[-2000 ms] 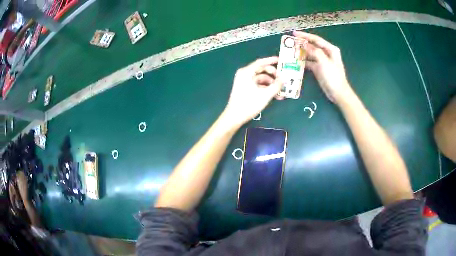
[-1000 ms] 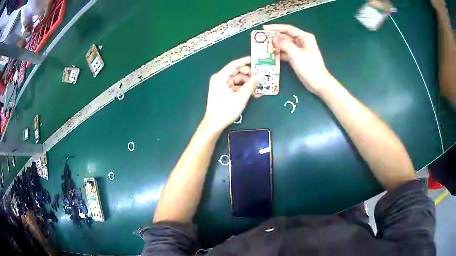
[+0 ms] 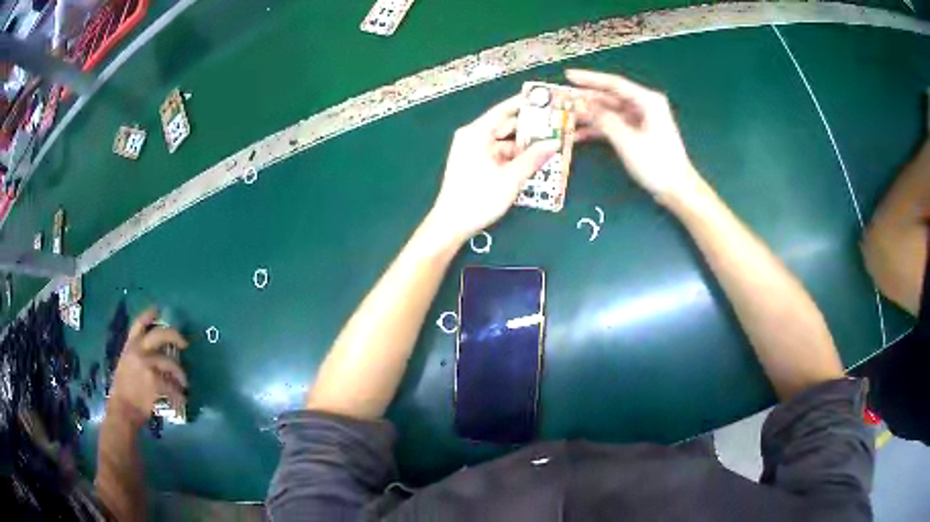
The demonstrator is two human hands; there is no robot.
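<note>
A handset housing with a circuit board (image 3: 544,184) is held above the green surface, its round dark-rimmed disc at the far end and the white block with dark spots at the near end. My left hand (image 3: 492,168) grips its left edge, with the thumb across its face near the middle. My right hand (image 3: 630,127) is at its upper right edge, fingers bent; whether the fingertips grip it is hard to tell. A large dark smartphone (image 3: 500,357) lies on the surface below the hands.
White rings (image 3: 480,242) and curved white scraps (image 3: 590,223) lie around. Several housings (image 3: 175,120) lie beyond the pale strip (image 3: 337,114). Another person's hand (image 3: 149,367) is over a housing at left, beside dark parts (image 3: 36,357). Another person's arm (image 3: 899,240) is at right.
My left thumb has moved up across the housing's face. Another person's hand has come onto the housing at left. A housing now shows beyond the strip at top centre; the blurred one at upper right is gone.
</note>
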